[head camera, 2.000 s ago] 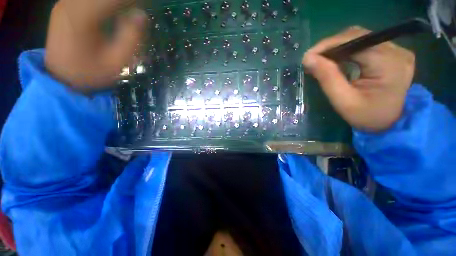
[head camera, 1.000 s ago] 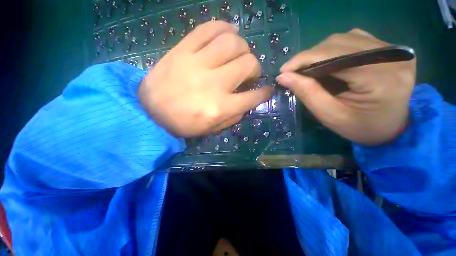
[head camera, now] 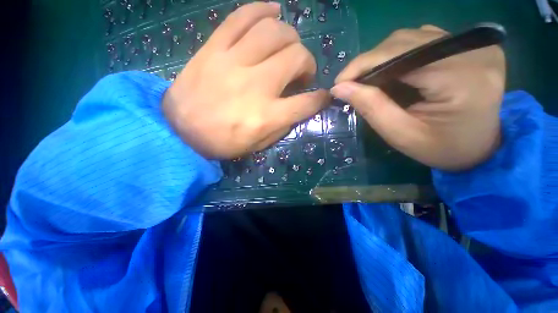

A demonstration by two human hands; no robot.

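Observation:
A clear blister tray (head camera: 293,195) lies on the green mat, with small dark flex-circuit parts (head camera: 328,43) in rows of pockets. My right hand (head camera: 434,98) is shut on dark tweezers (head camera: 428,56), held like a pen, with the tip pointing left over the tray. My left hand (head camera: 245,92) lies over the middle of the tray, fingers curled. Its thumb and index fingertips meet the right fingertips at the tweezer tip. Whether a tiny part is between the left fingertips cannot be seen. My left hand hides several pockets.
The dark green mat (head camera: 391,165) surrounds the tray. A tan tape strip (head camera: 379,194) runs along the front bench edge, right of centre. A pale item (head camera: 546,11) is at the upper right corner. A red edge (head camera: 5,278) shows at the lower left.
Since two seconds ago, my left hand has moved right and down from the upper left onto the tray, meeting my right fingertips. My right hand has shifted slightly left.

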